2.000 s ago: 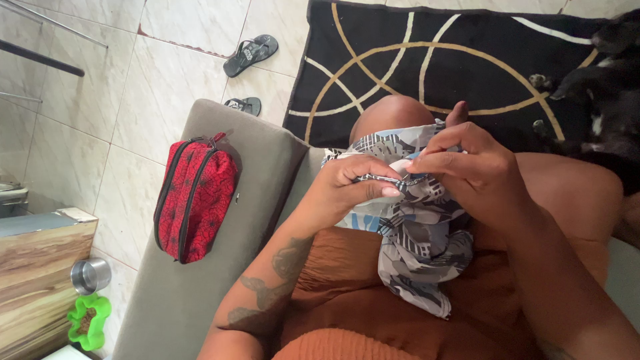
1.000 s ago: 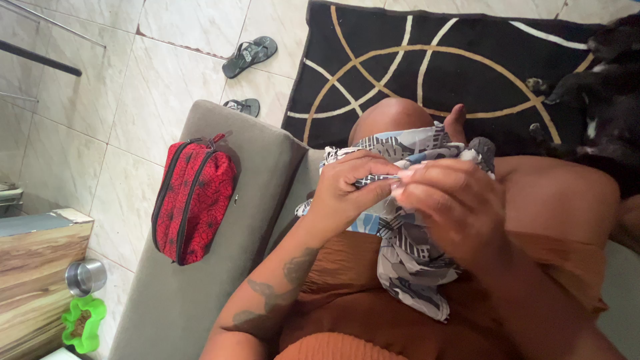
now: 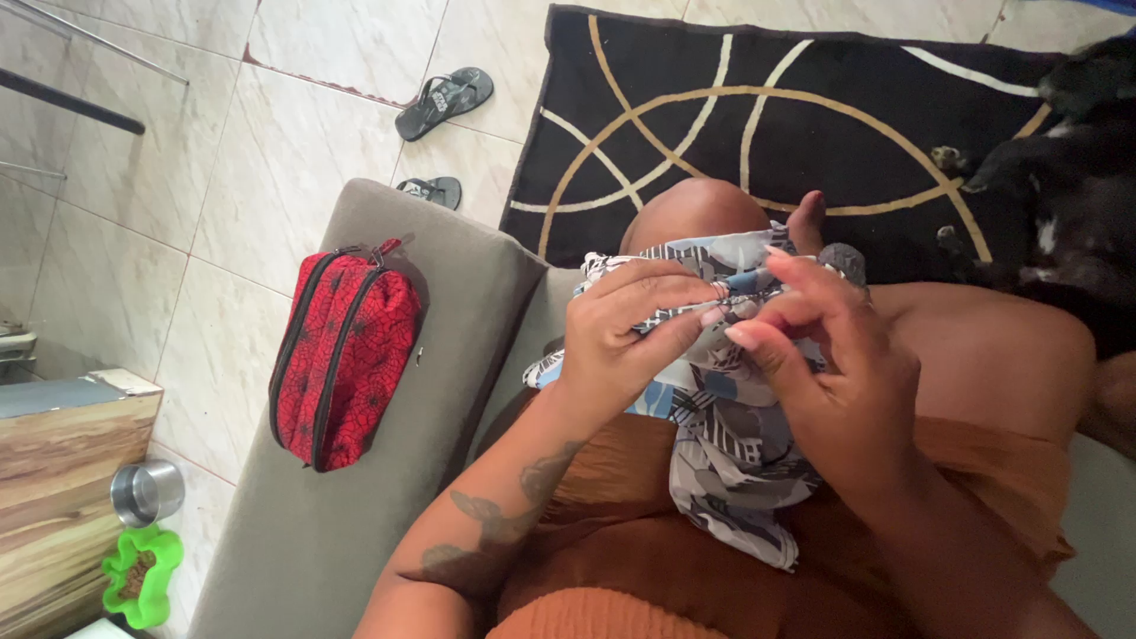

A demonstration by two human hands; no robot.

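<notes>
A piece of patterned fabric (image 3: 737, 444) in grey, white, black and blue lies bunched over my lap and hangs down over the orange clothing. My left hand (image 3: 635, 324) pinches a gathered edge of it between thumb and fingers. Just to the right, my right hand (image 3: 830, 355) is at the same edge, its thumb and index finger curved and apart in front of the cloth. Whether a needle or thread is between those fingers cannot be seen. A small dark grey rounded thing (image 3: 843, 262) shows behind the right hand.
A red zippered pouch with a web pattern (image 3: 368, 368) rests on the grey sofa arm (image 3: 382, 497). Flip-flops (image 3: 444, 102), a black patterned rug (image 3: 674, 106) and a black dog (image 3: 1078, 195) are beyond. At lower left are a metal bowl (image 3: 147, 493) and a green bowl (image 3: 142, 577).
My right hand has come off the cloth edge, its thumb and index finger parting, after being close against the left fingertips. The left hand keeps its pinch on the fabric.
</notes>
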